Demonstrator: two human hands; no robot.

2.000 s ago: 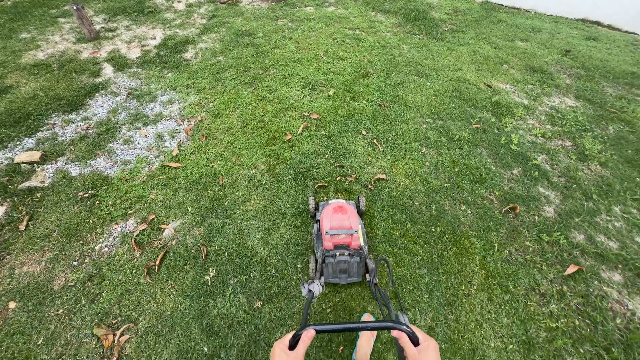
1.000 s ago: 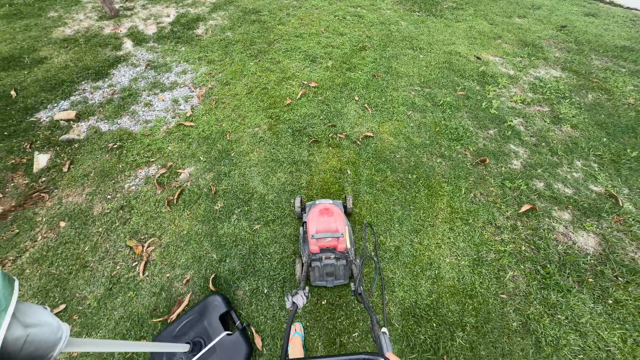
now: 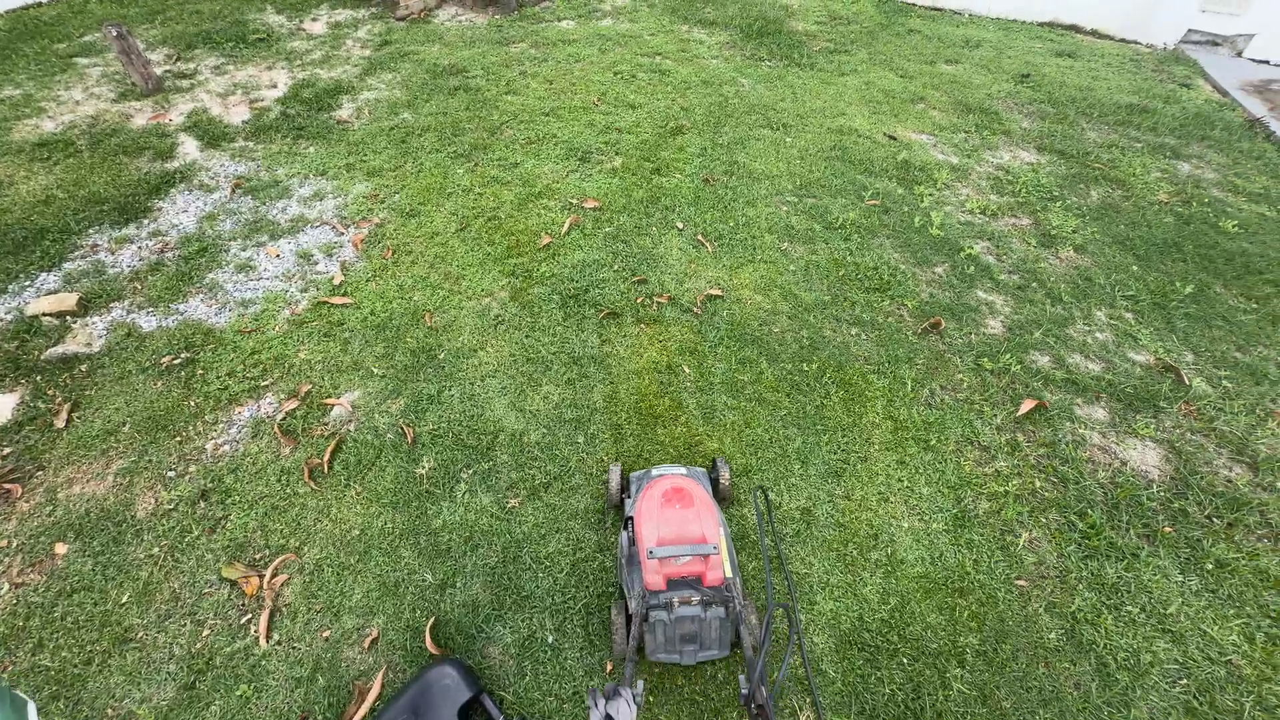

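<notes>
A red and black lawn mower (image 3: 680,560) stands on the grass at the lower middle of the view, its front wheels facing away from me. The lower parts of its handle frame run down past the bottom edge, with a grey cloth (image 3: 614,702) bunched on the left bar. A black cable (image 3: 785,610) loops beside the right bar. Neither of my hands is in view; the handle's top bar is also out of sight.
Dry leaves (image 3: 710,296) lie scattered ahead of the mower. At the left are a gravel patch (image 3: 290,260), stones (image 3: 55,305) and a wooden stump (image 3: 132,60). A black plastic object (image 3: 440,692) sits at the bottom edge. A white wall (image 3: 1090,15) borders the far right.
Two seconds ago both my hands were on the mower's handle bar; now they are out of view. The mower sits lower in the view. A black plastic object has come in at the bottom.
</notes>
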